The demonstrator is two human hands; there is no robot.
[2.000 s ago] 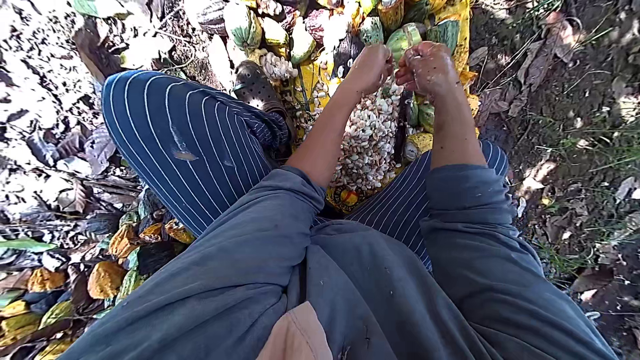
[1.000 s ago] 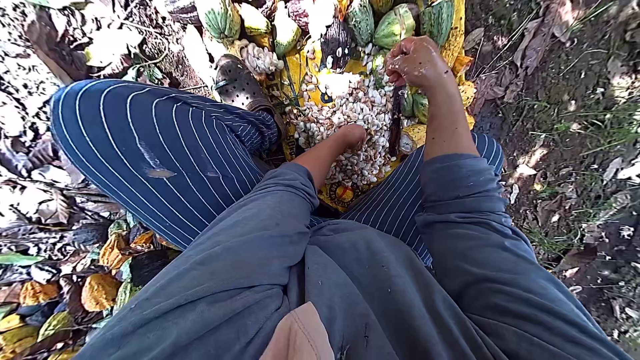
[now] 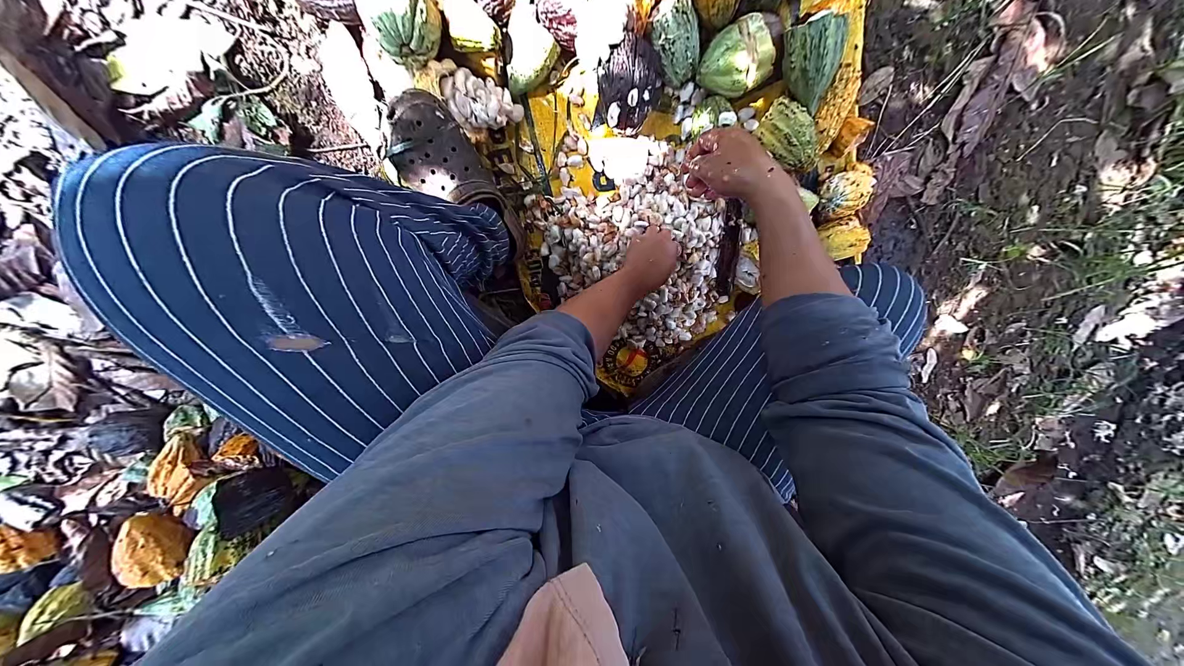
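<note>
My left hand point(image 3: 653, 258) is low over a heap of pale, wet cocoa beans point(image 3: 618, 215); its fingers are mostly hidden, so I cannot tell whether it holds anything. Over the upper right of the heap, my right hand point(image 3: 724, 166) hangs with curled fingers; whether something is between them is unclear. The beans lie on a yellow plastic sack point(image 3: 546, 120) between my legs. A dark, narrow object point(image 3: 730, 248) lies along the heap's right side, just below my right hand. A green cocoa pod point(image 3: 737, 57) rests above that hand.
More whole cocoa pods point(image 3: 673, 42) line the sack's far edge. A clump of beans point(image 3: 481, 99) lies beside my perforated clog point(image 3: 435, 148). Emptied or broken pods point(image 3: 151, 550) are piled at lower left. Dry leaves and grass point(image 3: 1054, 245) cover the ground at right.
Both hands were close together near the upper pods two seconds ago. My left hand has come down to the bean heap, and my right hand is now lower, over the heap's upper right.
</note>
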